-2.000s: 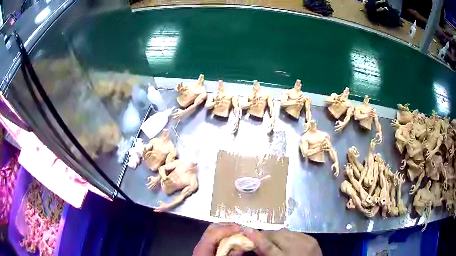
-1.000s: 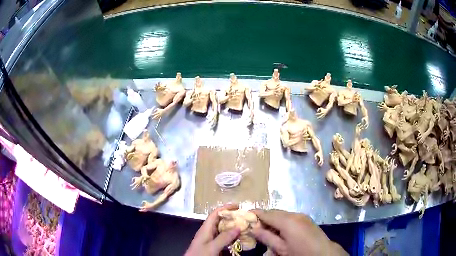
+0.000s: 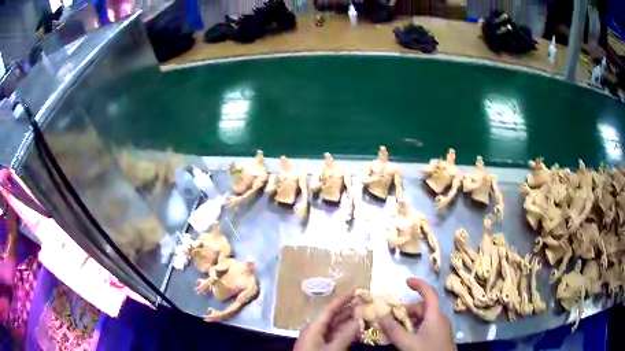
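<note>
A tan figure torso is held between my two hands at the table's front edge. My left hand grips its left side. My right hand grips its right side, thumb on the front, one finger raised. The cardboard pad with shiny smears lies just beyond my left hand, bearing a small clear dish. Several torsos with arms stand in a row along the belt side. One more torso stands nearer, right of the cardboard.
A loose arm pile and a large torso pile lie right. Two torsos, a white squeeze bottle and a crumpled white wipe lie left by the glass. A green conveyor belt runs beyond; black parts lie opposite.
My hands have lifted the torso from below the table edge to over the front edge, right of where they were. The view has tilted up, showing more of the opposite bench.
</note>
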